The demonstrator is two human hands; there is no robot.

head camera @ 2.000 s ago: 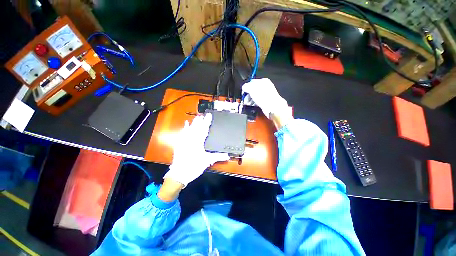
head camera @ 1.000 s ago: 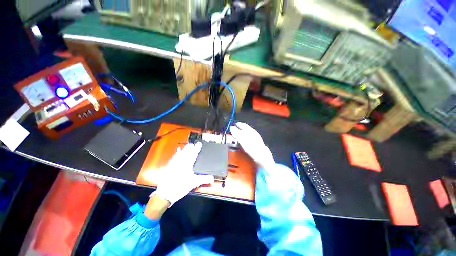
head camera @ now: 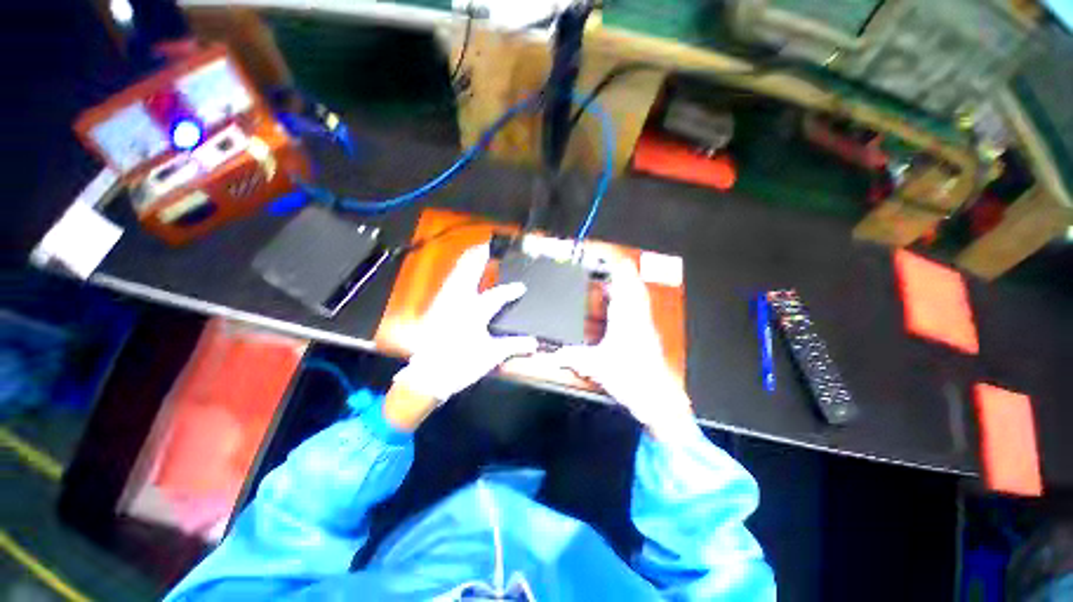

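Observation:
A flat dark set-top box [head camera: 544,299] lies over the orange work mat [head camera: 668,308], its far edge against the silver-white connector block [head camera: 553,248]. My gloved left hand [head camera: 461,323] grips its left side, with the thumb at the near edge. My gloved right hand [head camera: 626,341] is at its right side and near corner, fingers around it. Black test cables [head camera: 555,141] hang down to the mat's far edge. The blue cable [head camera: 453,176] loops from the orange tester [head camera: 194,147] to the connector block. The box's ports are hidden or blurred.
A second set-top box [head camera: 320,261] lies left of the mat. A blue pen [head camera: 765,341] and a remote control [head camera: 812,356] lie to the right, with red foam pads [head camera: 935,300] beyond. Wooden shelf supports [head camera: 506,112] stand behind. A bin with red-pink sheets [head camera: 218,417] is lower left.
My right hand has moved from the cable end at the far edge to the box's right side. My left hand stays on the box. The view has tilted down; the tester's blue lamp stays lit.

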